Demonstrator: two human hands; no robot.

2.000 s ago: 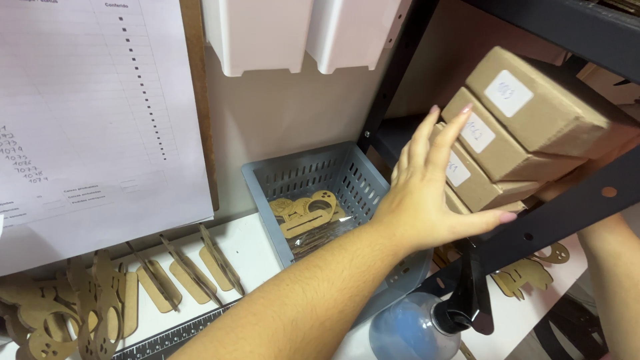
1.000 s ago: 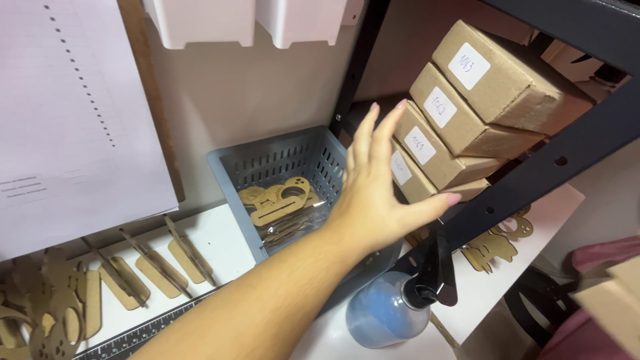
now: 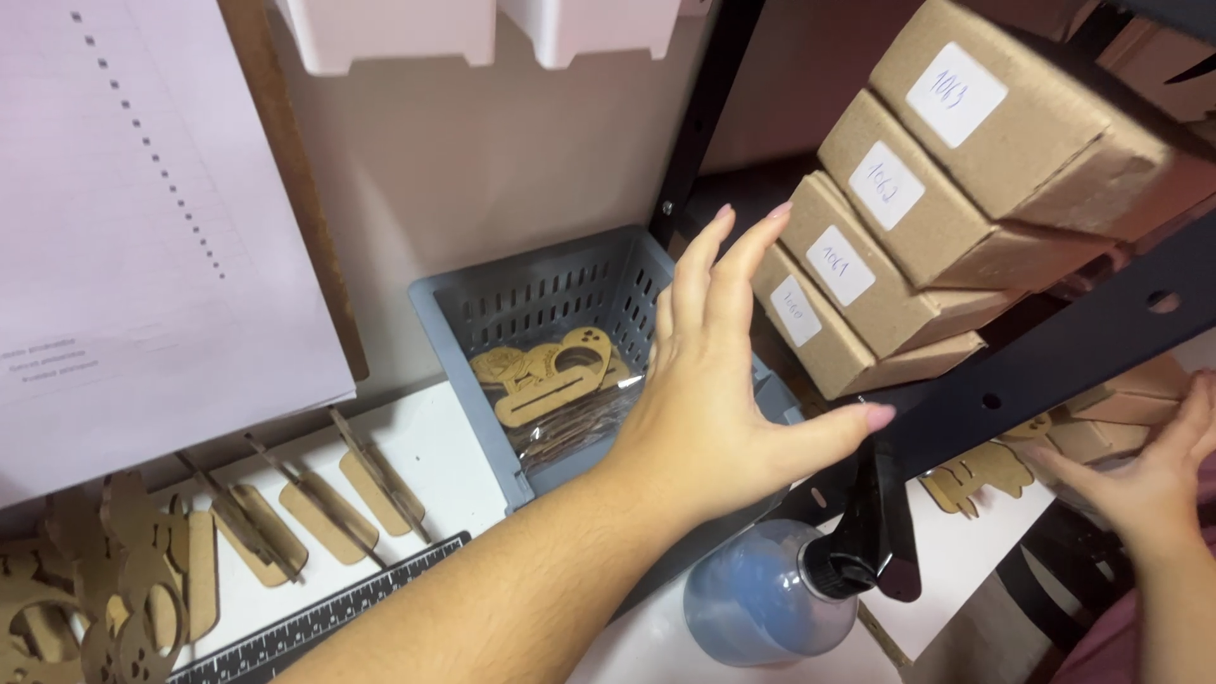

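My left hand [image 3: 722, 399] is raised with its fingers spread, in front of the right side of a grey plastic basket [image 3: 432, 323] and just left of a stack of cardboard boxes [image 3: 1045, 123] with handwritten labels. Nothing is between its fingers. In the basket lie flat cut-out wooden pieces [image 3: 556, 375] and a clear plastic bag [image 3: 579, 418] of brown pieces. At the right edge, my right hand [image 3: 1154, 465] has its fingers on a small cardboard box [image 3: 1107, 418], below the shelf's dark metal beam; part of this hand is cut off by the frame.
A spray bottle with blue liquid [image 3: 769, 594] stands below my left hand. A black ruler [image 3: 351, 598] and upright wooden cut-outs [image 3: 366, 475] are at lower left. Printed sheets [image 3: 161, 237] hang above them. The dark metal shelf beam [image 3: 1045, 380] crosses the right side. White bins [image 3: 399, 28] hang above.
My right hand, behind the stacked boxes two seconds ago, is now lower at the right with a small box. My left hand stays raised beside the stack.
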